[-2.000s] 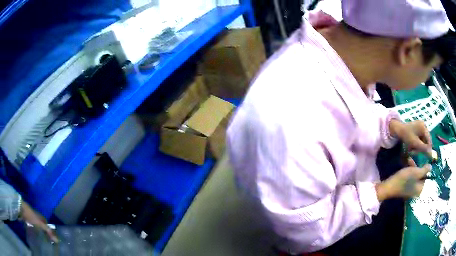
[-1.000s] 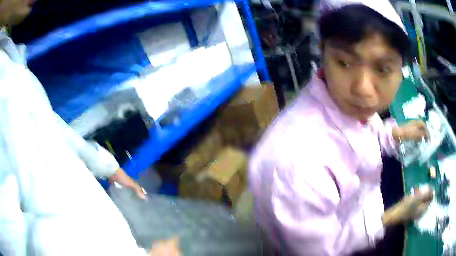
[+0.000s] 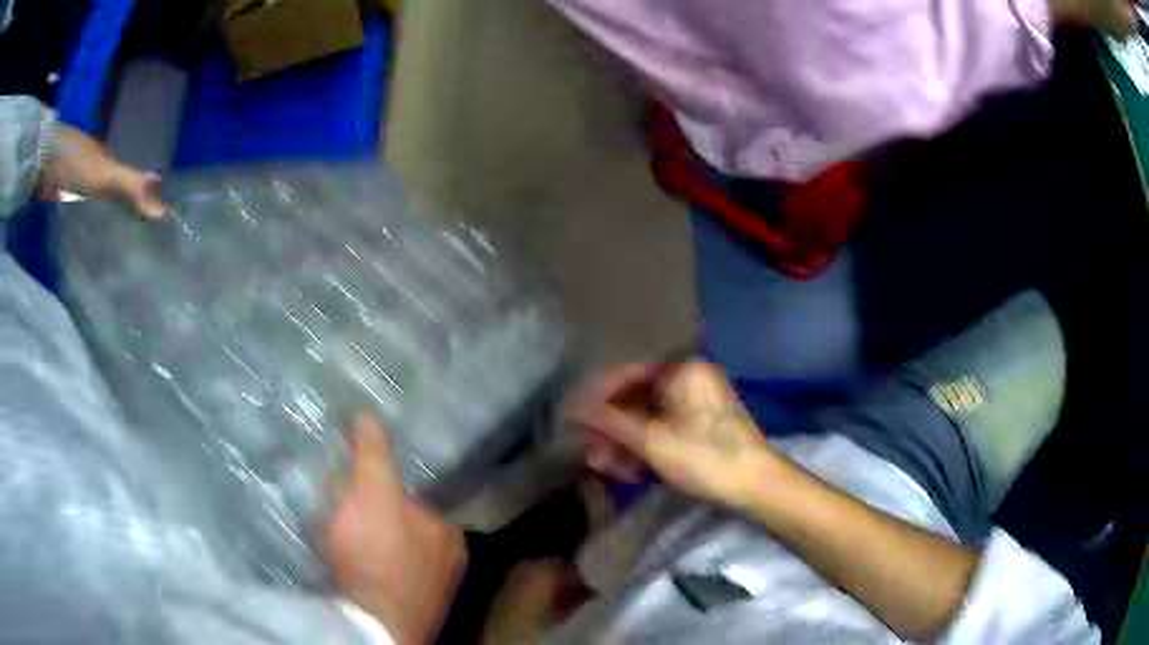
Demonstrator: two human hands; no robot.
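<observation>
A large grey, translucent-looking tray (image 3: 315,328), blurred by motion, lies tilted across the left and middle. Another person holds it, with one hand (image 3: 107,176) at its far left edge and the other (image 3: 384,542) at its near side. My right hand (image 3: 680,435) reaches in from the lower right, fingers bent, beside the tray's right corner. Blur hides whether it touches the tray or holds anything. A hand low at the bottom edge (image 3: 529,599), dim and partly hidden, seems to be my left hand; its grip cannot be made out.
A seated person's pink smock (image 3: 819,76) and a red stool part (image 3: 788,221) are at the top. My jeans-covered leg (image 3: 1008,391) is at right. A cardboard box (image 3: 296,32) sits on a blue surface (image 3: 284,120) at upper left. The green bench edge (image 3: 1140,114) shows at far right.
The view has swung down and left. The tray appears larger and nearer, still in the other person's hands. My right hand has come into view; the pink-smocked person's head is out of view.
</observation>
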